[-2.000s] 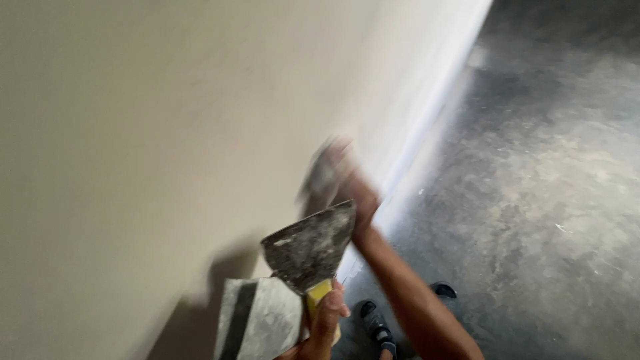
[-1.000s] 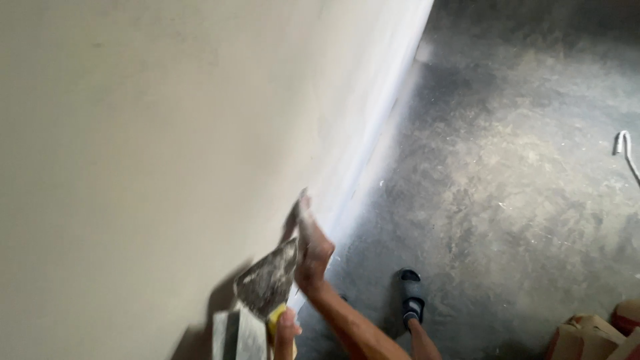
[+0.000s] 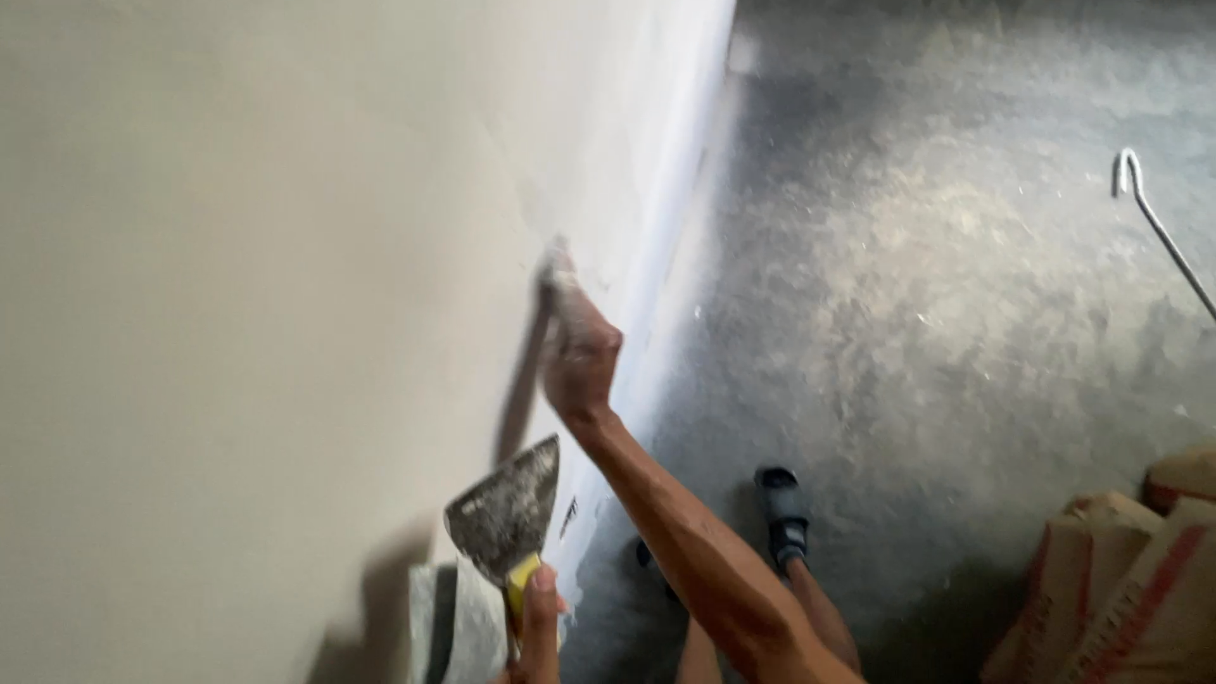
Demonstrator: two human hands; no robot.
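My left hand (image 3: 540, 627) grips the yellow handle of a putty knife (image 3: 505, 508), its broad triangular blade pointing up and smeared with grey-white compound. A wider smeared plate or blade (image 3: 478, 622) with a dark strip shows behind that hand at the bottom edge; how it is held is hidden. My right hand (image 3: 581, 351) is at the pale plastered wall (image 3: 285, 285), its fingers whitened and pointing up along the surface near the wall's foot. Blur hides whether anything is in its fingers. Its shadow falls on the wall to the left.
A grey concrete floor (image 3: 902, 313) runs along the wall. My sandalled foot (image 3: 783, 513) stands on it. At the lower right are several brown paper sacks (image 3: 1130, 589) with red stripes and print. A hooked metal rod (image 3: 1164, 228) shows at the right.
The view has shifted, bringing the hooked rod and sacks in at the right. My right hand has moved up the wall away from the putty knife, which stays in my left hand.
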